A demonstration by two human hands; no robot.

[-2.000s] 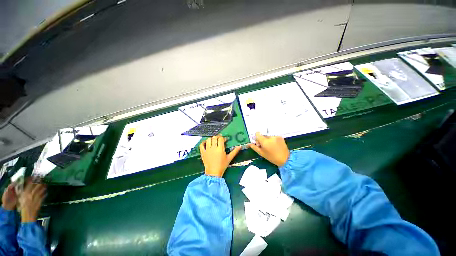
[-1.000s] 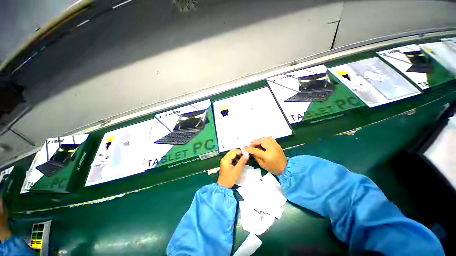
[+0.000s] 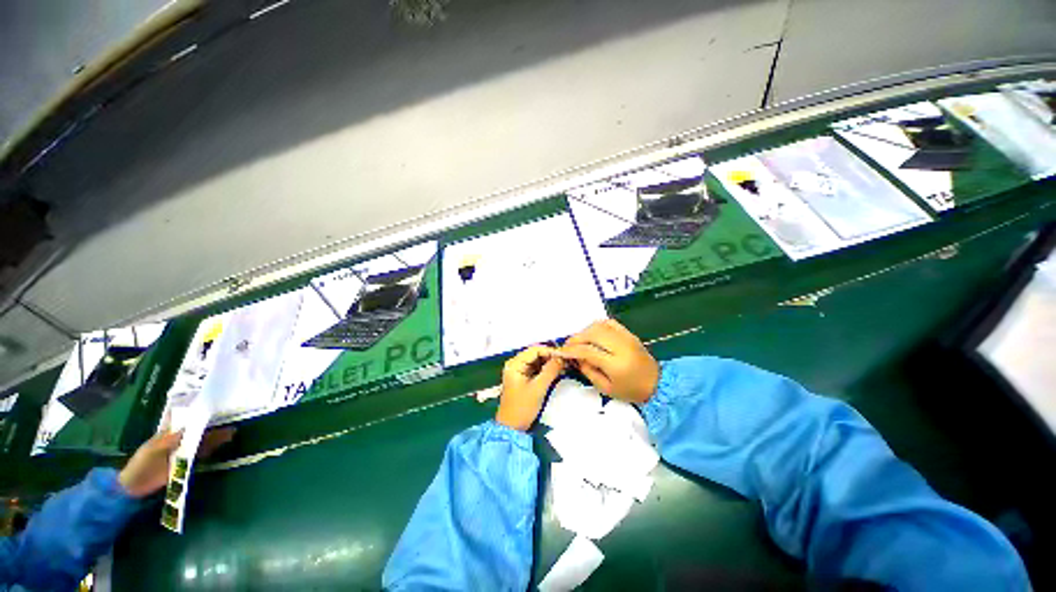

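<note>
My left hand (image 3: 528, 384) and my right hand (image 3: 614, 359) meet at the fingertips above the bench edge. Whatever is between the fingertips is too small and hidden to make out. A pile of white slips (image 3: 596, 457) lies on the green bench just below my hands. A white-faced box base (image 3: 521, 283) with a small yellow-and-black mark lies on the belt just beyond my hands. A green and white box lid (image 3: 376, 318) with "TABLET PC" lettering lies to its left, with a small pale strip on its front edge near the right corner. Another such lid (image 3: 666, 226) lies to its right.
At left, a neighbour's hand (image 3: 148, 465) holds a narrow white strip with yellow patches (image 3: 178, 480). More lids and white-faced boxes (image 3: 816, 191) line the green belt both ways. A dark tray with white sheets (image 3: 1025, 347) stands at the right edge.
The row of boxes has shifted left. My hands have left the lid's front edge and come together over the slips. The neighbour's hand has reached in at left with a strip.
</note>
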